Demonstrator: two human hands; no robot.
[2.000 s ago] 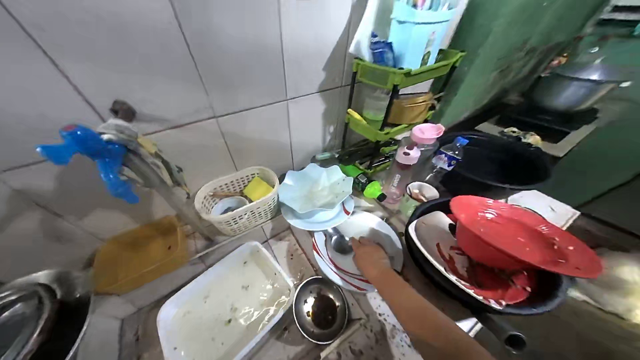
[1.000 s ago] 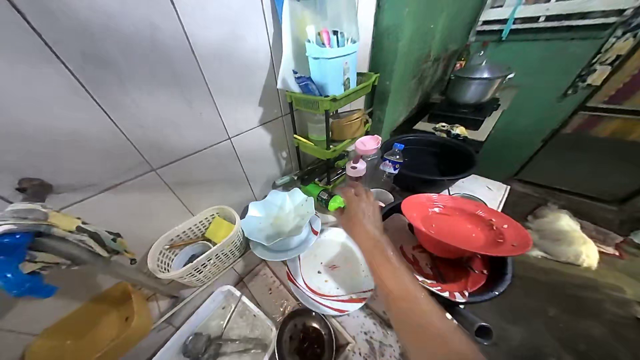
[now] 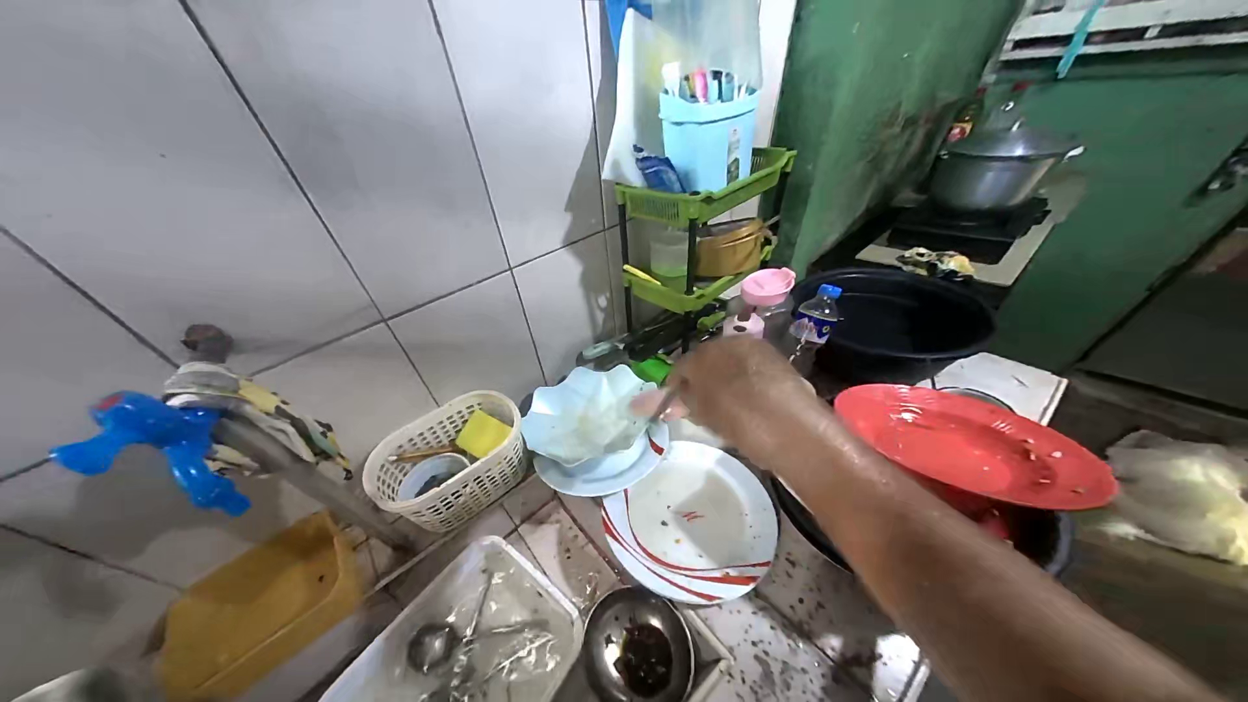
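My right hand [image 3: 717, 390] reaches in from the right, above the back edge of the stacked white plates with red stripes [image 3: 697, 517]. It is blurred, with its fingers bent near a thin dark piece and a pinkish spot beside the pale blue scalloped bowl [image 3: 585, 414]; whether it grips them is unclear. That bowl rests on pale plates. My left hand is out of view. Spoon-like utensils [image 3: 434, 645] lie in the white tray [image 3: 570, 609] at bottom left. A metal bowl [image 3: 639, 648] with dark liquid sits beside it. Food bits dot the top striped plate.
A white basket [image 3: 375, 478] holds a yellow sponge [image 3: 483, 434]. Behind my hand stand a green rack [image 3: 707, 203], a plastic bottle [image 3: 817, 317] and a black basin [image 3: 907, 322]. Red dishes [image 3: 975, 444] are piled at right. A blue faucet [image 3: 161, 439] juts out at left.
My right hand has moved off the striped plate to its back edge, beside the scalloped bowl. The spoon seen on that plate is gone from it. Utensils now lie in the white tray.
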